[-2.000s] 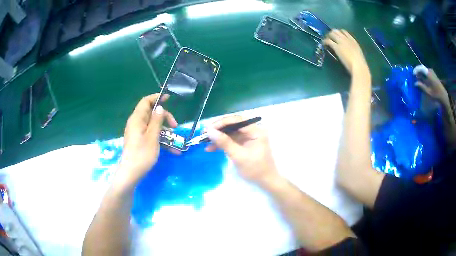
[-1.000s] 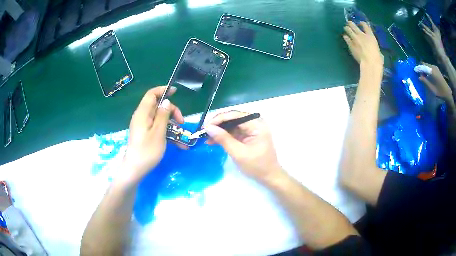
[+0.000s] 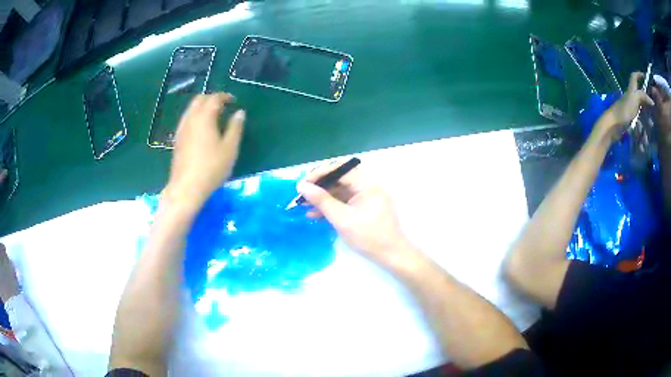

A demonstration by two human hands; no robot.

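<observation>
My left hand [image 3: 202,143] is over the green belt at the lower right part of a phone frame [image 3: 184,74], fingers apart and partly covering the frame. The frame lies on the belt. My right hand [image 3: 353,206] holds black tweezers [image 3: 335,177] with a pale tip pointing down left, above a heap of blue film [image 3: 257,235] on the white surface. Another phone frame [image 3: 290,68] lies on the belt further right, with small gold and blue bits at its right end.
More phone frames lie on the green belt [image 3: 412,81], one at left [image 3: 105,114] and several at far right. At right, a neighbour's arms [image 3: 552,206] reach in, hands on a frame [image 3: 644,92], beside a glossy blue film heap [image 3: 607,213]. A dark tray stands top left.
The phone frame has left my left hand and lies on the belt; the hand has moved up and opened. The frames on the belt have shifted left. My right hand still holds the tweezers.
</observation>
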